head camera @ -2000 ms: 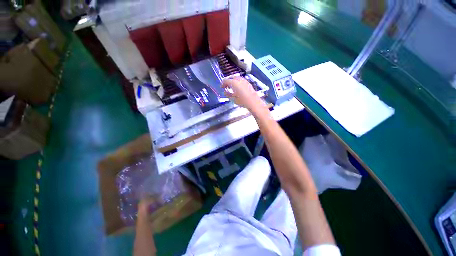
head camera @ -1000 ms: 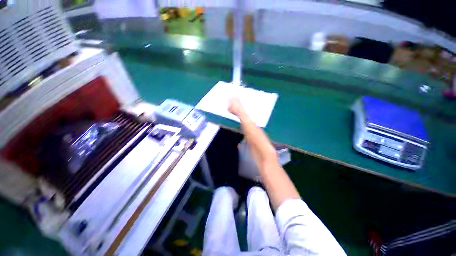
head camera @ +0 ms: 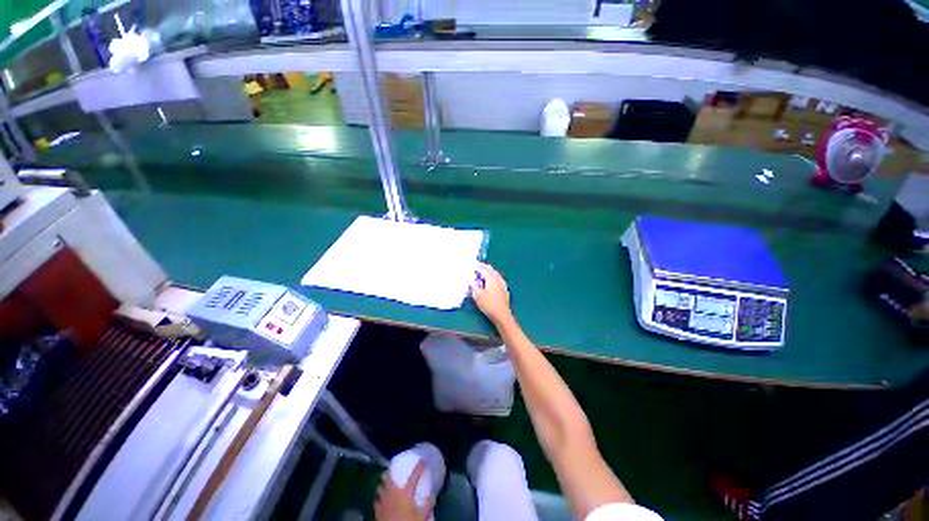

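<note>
A flat white sheet lies on the green-topped bench. My right hand is at the sheet's right edge, fingers bent and touching or just beside it; I cannot tell whether they pinch it. My left hand rests on my left knee at the bottom edge, partly cut off, with nothing seen in it.
The digital bench scale stands right of the sheet. The sealer control box, sealer table and tunnel rollers are at left, with a wrapped dark item there. A person's striped dark sleeve or trouser leg is at lower right.
The view has turned right, from the tunnel to the bench. My right hand has left the wrapped box at the tunnel mouth and moved to the sheet. My left hand now rests on my knee.
</note>
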